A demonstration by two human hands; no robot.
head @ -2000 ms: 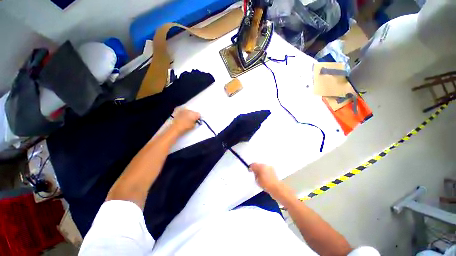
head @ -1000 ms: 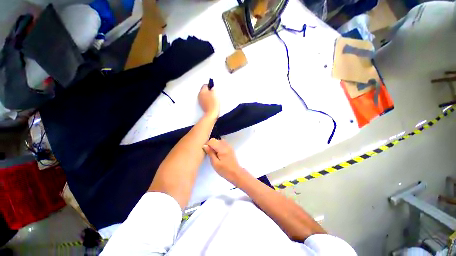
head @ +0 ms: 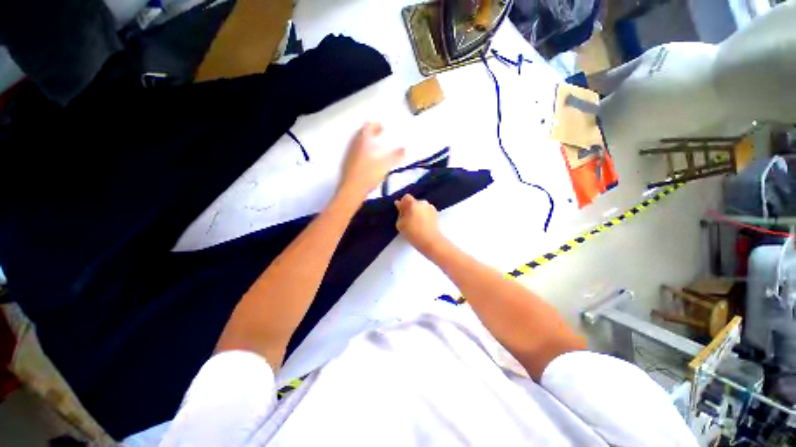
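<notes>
Black trousers (head: 201,157) spread over the left of the white table, their two legs pointing right. My left hand (head: 368,161) is above the lower leg, blurred, with fingers apart; nothing shows between them, and its palm is hidden. My right hand (head: 419,220) is closed at that leg's lower edge, pinching what looks like a thin dark cord, largely hidden by the fingers. A narrow dark loop (head: 422,163) rises over the leg just right of my left hand. A short dark thread (head: 298,145) lies by the upper leg.
An iron (head: 471,24) stands on a metal plate (head: 426,39) at the back, with a tan block (head: 426,95) before it. A long dark cord (head: 501,131) lies to the right. Brown card pieces (head: 576,118) and an orange piece (head: 593,182) are at the right edge. Brown strip (head: 249,39) behind trousers.
The cord stretched between my hands two seconds ago is no longer taut. The small dark item in my left hand a second ago no longer shows. My right hand has moved up and right.
</notes>
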